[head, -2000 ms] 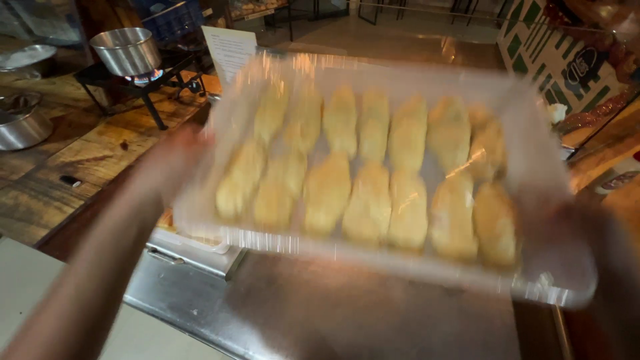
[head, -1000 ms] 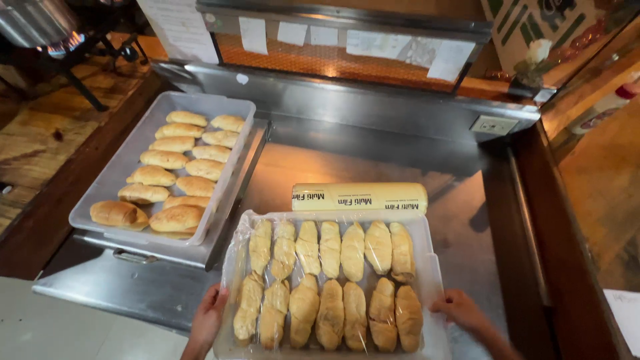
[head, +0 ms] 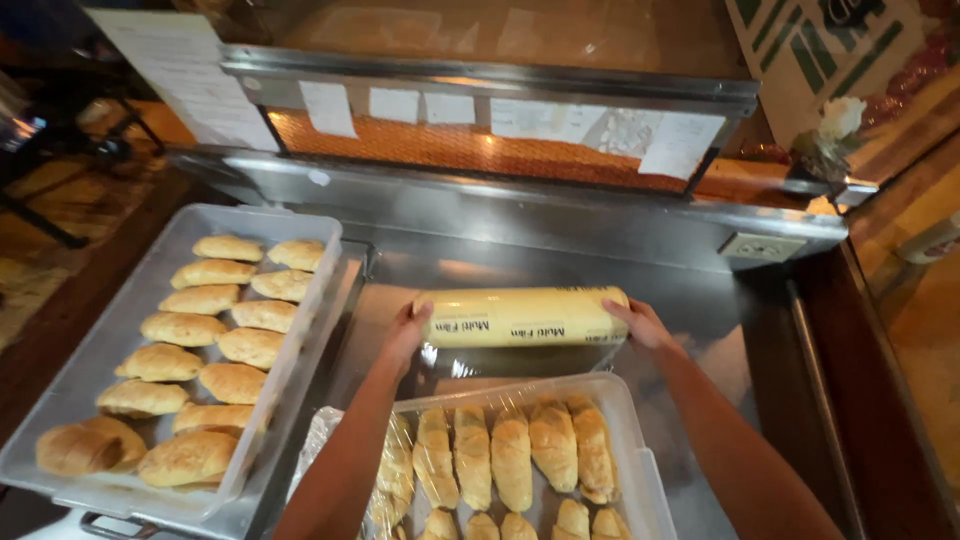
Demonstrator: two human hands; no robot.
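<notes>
A roll of plastic cling film [head: 525,319] lies crosswise between my hands. My left hand [head: 407,330] grips its left end and my right hand [head: 640,322] grips its right end. Clear film hangs below the roll. Nearer to me is a translucent plastic tray [head: 651,457] of bread rolls [head: 512,457], with film over it, crumpled at its left edge; its near part is cut off by the frame. At the left stands a second translucent tray [head: 324,300] holding bread rolls [head: 184,328] in two rows, with no film seen over them.
A steel counter [head: 690,375] lies under the film roll. Along its back runs a raised steel edge with a power outlet [head: 763,246]. Paper slips [head: 547,120] hang from a shelf above. A burner stand [head: 45,225] is at the far left, and a white flower [head: 841,118] stands back right.
Two seconds ago my hands held the filled tray in the air; one second ago they were at its sides, low on the counter. Now they have moved to the ends of the film roll.
</notes>
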